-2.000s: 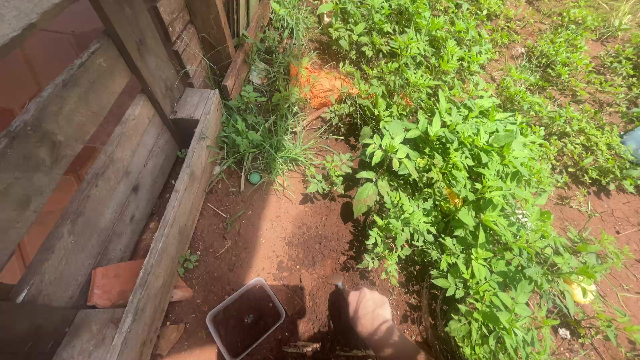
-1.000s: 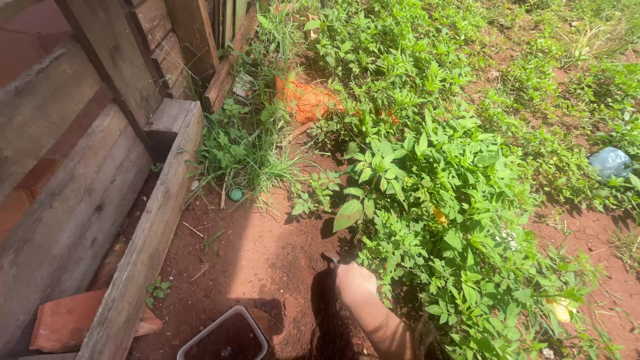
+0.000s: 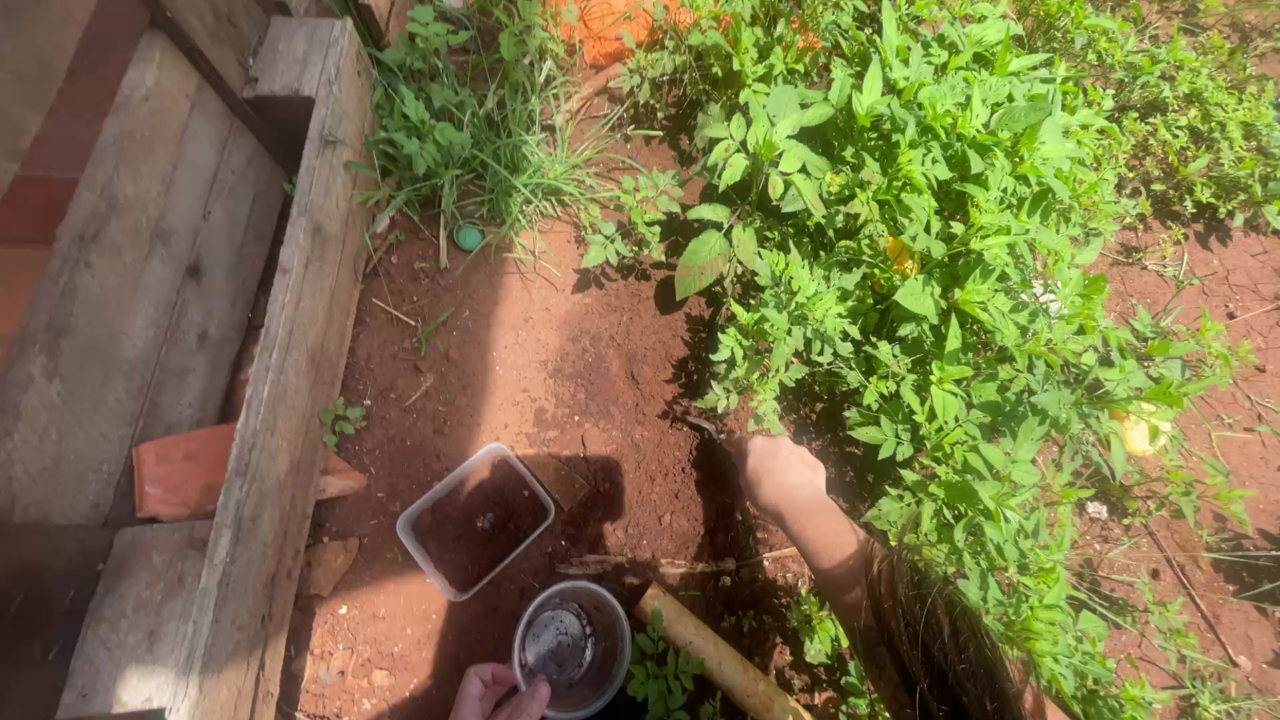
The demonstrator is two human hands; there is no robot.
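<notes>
My left hand, at the bottom edge, pinches the rim of a round clear plastic container with dark residue inside. Above and left of it, a rectangular plastic tub holding reddish soil rests on the ground. My right hand is closed around a small tool whose thin metal tip reaches the red soil beside the leafy plants. The tool's handle is mostly hidden by the fingers. Long hair hangs over the right forearm.
A wooden plank frame runs along the left, with a broken clay tile against it. A cut pole lies at the bottom. A green ball sits by the grass, and orange material lies at the top.
My left hand and the round container have come into view at the bottom. My right hand still grips the tool near the plants. The view has shifted, bringing more ground at the bottom into sight.
</notes>
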